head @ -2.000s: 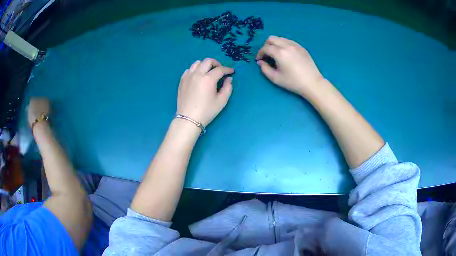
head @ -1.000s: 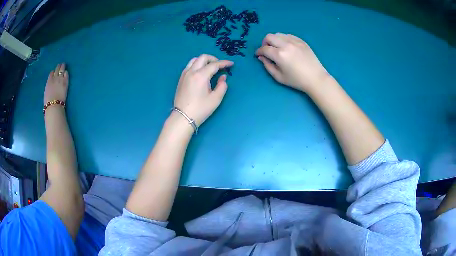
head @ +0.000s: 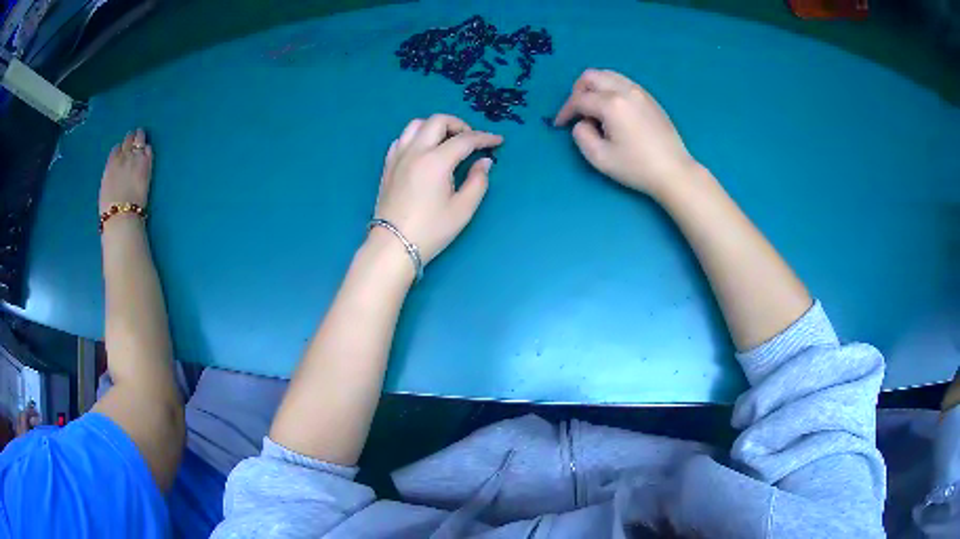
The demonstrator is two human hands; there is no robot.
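Observation:
A dark pile of small black parts lies on the green-teal bench surface at the top centre. My left hand rests below the pile, left of centre, thumb and index finger apart. A small dark bit shows between these fingers; whether they grip it is unclear. My right hand is right of the pile, fingers curled, index fingertip at a small black part lying on the surface. The part does not look gripped. The right palm is hidden.
Another person's hand with a beaded bracelet rests on the bench at the left. A pale bar-shaped object is at the upper left edge. A reddish-brown object shows at the top right. Tiny specks lie near the front edge.
My right hand's index finger has extended and its thumb has drawn back, showing a small part at the fingertip. A reddish-brown object has appeared at the top right. My left hand has barely moved.

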